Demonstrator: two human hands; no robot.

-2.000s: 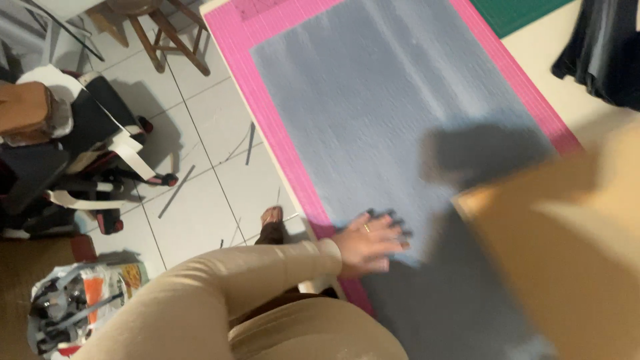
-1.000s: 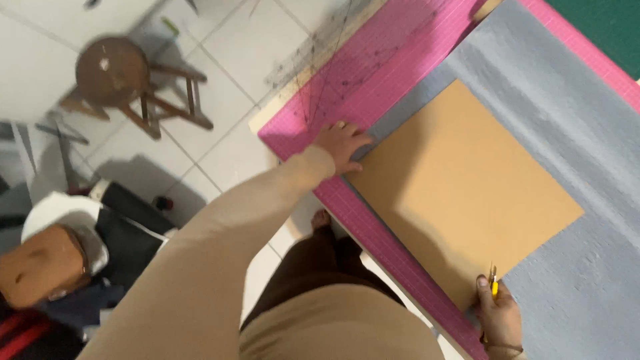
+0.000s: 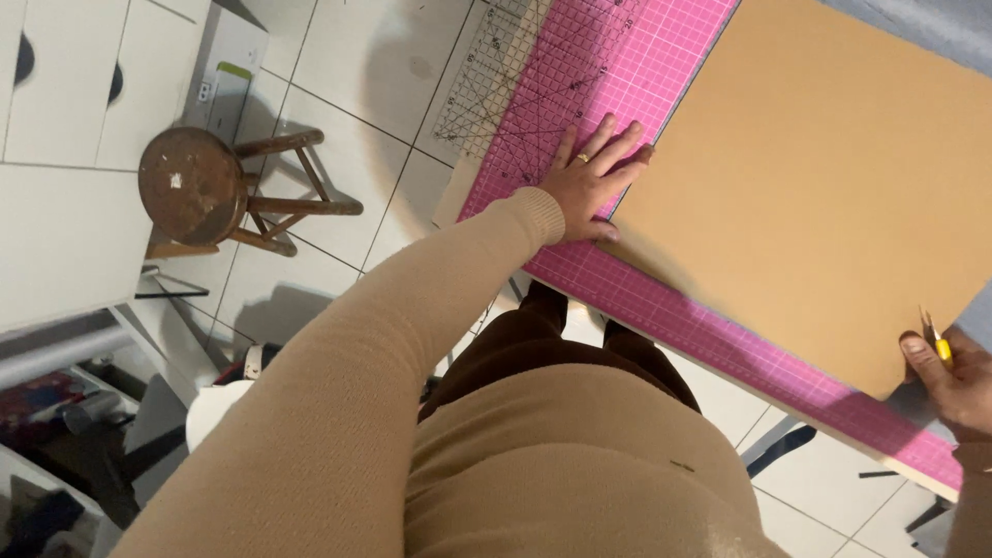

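Note:
A large tan cardboard sheet [image 3: 814,178] lies on grey material [image 3: 930,27] over a pink gridded cutting mat [image 3: 697,325]. My left hand [image 3: 593,182], with a ring on it, rests with spread fingers at the sheet's left corner, fingertips and thumb by its edge. Near the sheet's lower right corner, my right hand [image 3: 949,380] holds a small yellow-handled pointed tool [image 3: 942,349], its metal tips toward the top; its exact kind is unclear. The right fingers are partly hidden beneath the hand.
A clear gridded ruler [image 3: 496,85] lies beyond my left hand, overhanging the table edge. On the tiled floor to the left stands a round wooden stool [image 3: 194,186], beside white drawers [image 3: 70,85]. Open shelving with assorted things is at the lower left.
The cardboard sheet, tilted above the grey material two seconds ago, now lies flat on it. My left hand has moved from the grey material to the sheet's corner. The right hand has come into view.

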